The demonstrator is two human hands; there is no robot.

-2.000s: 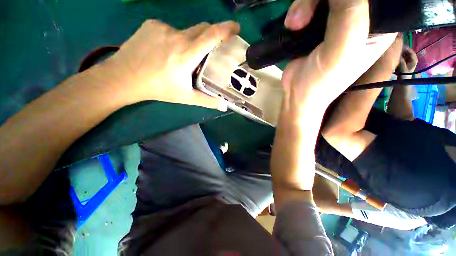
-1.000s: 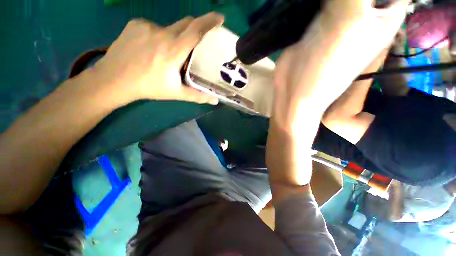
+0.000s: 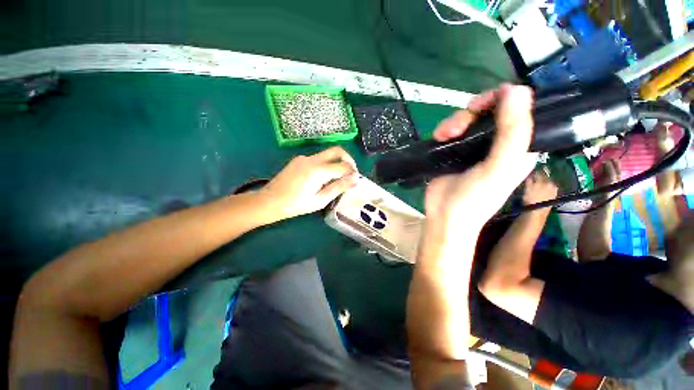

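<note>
A pale plastic housing (image 3: 396, 222) with a round cross-barred opening lies tilted at the bench's near edge. My left hand (image 3: 316, 183) grips its left end, fingertips over the top edge. My right hand (image 3: 487, 145) is closed around a black electric screwdriver (image 3: 567, 122), its dark nose pointing left, just above the housing and apart from the round opening. The driver's tip cannot be made out. A green screw bin (image 3: 275, 114) full of small silvery screws stands behind the housing. A black parts tray (image 3: 412, 131) with sparse small pieces is beside it.
Pale metal edging (image 3: 190, 59) runs across the green bench (image 3: 137, 137). A black cable (image 3: 670, 164) loops from the driver at right. Another person in dark clothing (image 3: 601, 305) sits close on the right. A blue stool (image 3: 163, 335) is below left. Blue and white items (image 3: 540, 38) are upper right.
The view has tilted up, bringing the screw bin and black tray into sight. The driver's nose has moved away from the round opening. My left hand still holds the housing, fingers drawn closer together.
</note>
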